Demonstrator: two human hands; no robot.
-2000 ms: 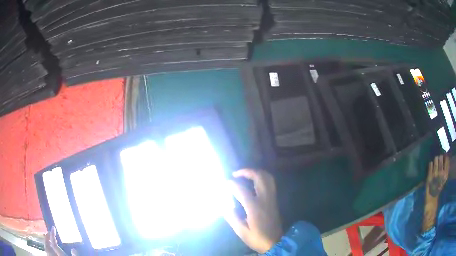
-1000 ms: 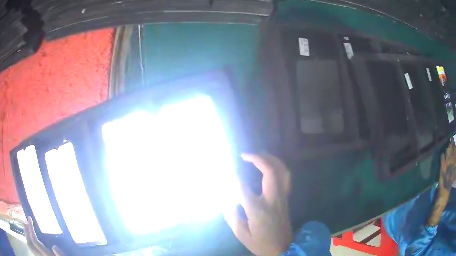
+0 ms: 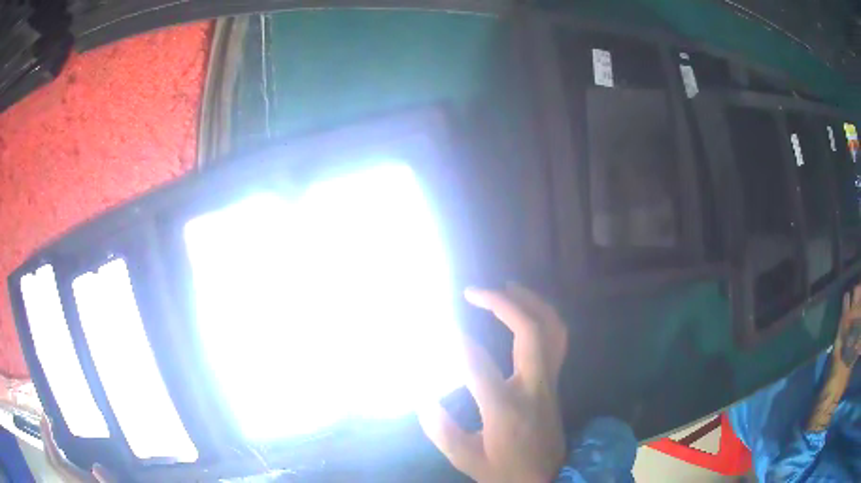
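Observation:
A long black phone tray point(image 3: 160, 236) lies at a slant in front of me, with four phones side by side. All the screens glare white; the two right ones merge into one blur. The far-left phone point(image 3: 64, 354) and its neighbour point(image 3: 137, 363) show clear edges. My right hand point(image 3: 519, 382) holds the tray's right edge, fingers bent around it; glare hides part of the contact. My left hand point(image 3: 64, 462) is at the near-left corner, mostly cut off by the picture's edge, with fingers on the tray's rim.
Overlapping trays of dark phones point(image 3: 631, 174) lie right on the green mat point(image 3: 363, 66). The red mat point(image 3: 104, 118) is left. Stacked trays point(image 3: 24, 57) line the back. Another person's hand point(image 3: 835, 377) and blue sleeve point(image 3: 779, 415) are at right, near a red stool point(image 3: 703, 451).
The view has shifted, so the back stacks show less and the right-hand trays sit farther right and higher. Both hands keep their places at the tray; its screens stay white.

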